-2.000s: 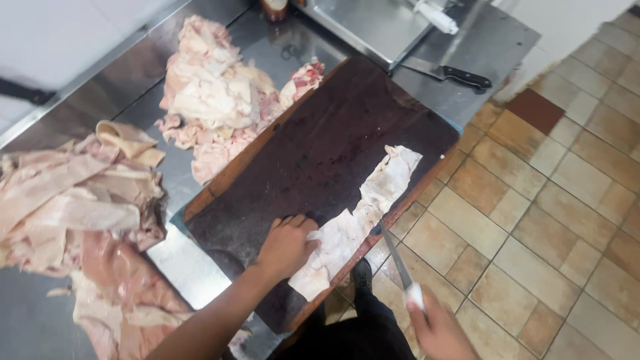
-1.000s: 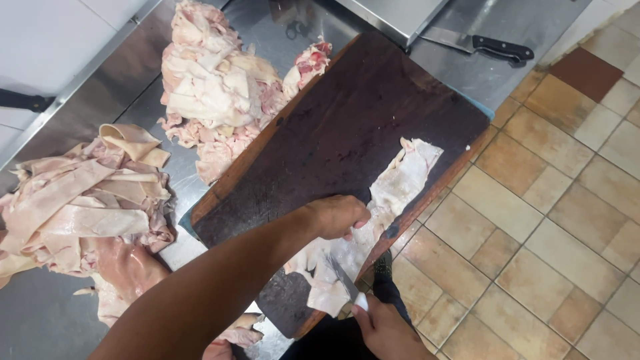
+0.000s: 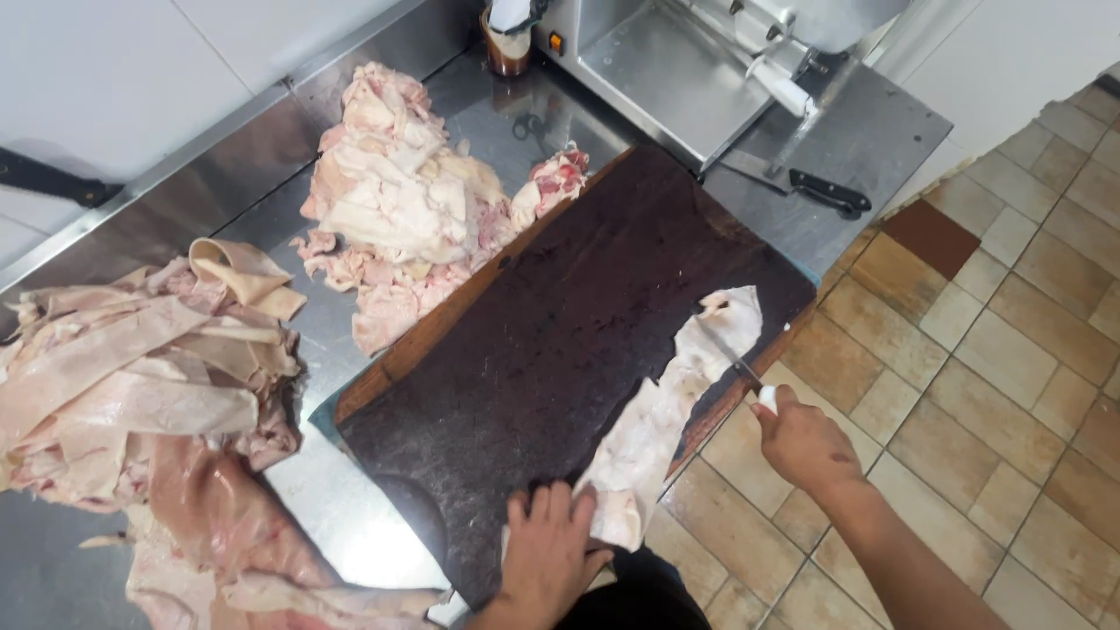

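Observation:
A long pale strip of animal skin (image 3: 652, 420) lies along the near right edge of a dark wooden cutting board (image 3: 542, 324). My right hand (image 3: 809, 442) grips a white-handled knife (image 3: 767, 398), its blade over the upper part of the strip. My left hand (image 3: 553, 538) is at the strip's lower end, fingers on the board's near edge; whether it pinches the skin cannot be told. Left of the board is a heap of skin strips (image 3: 131, 376), and behind the board a pile of pale fatty trimmings (image 3: 402, 192).
A black-handled knife (image 3: 827, 192) lies beside a metal slicing machine (image 3: 674, 79) at the back right. Scissors (image 3: 528, 129) and a brown jar (image 3: 507, 48) are on the steel counter. Another black-handled knife (image 3: 52, 179) is at the wall, far left. Tiled floor (image 3: 945, 420) lies to the right.
My right hand has moved with the knife from the strip's lower end to its upper part. My left hand has gone from the strip's middle to its lower end.

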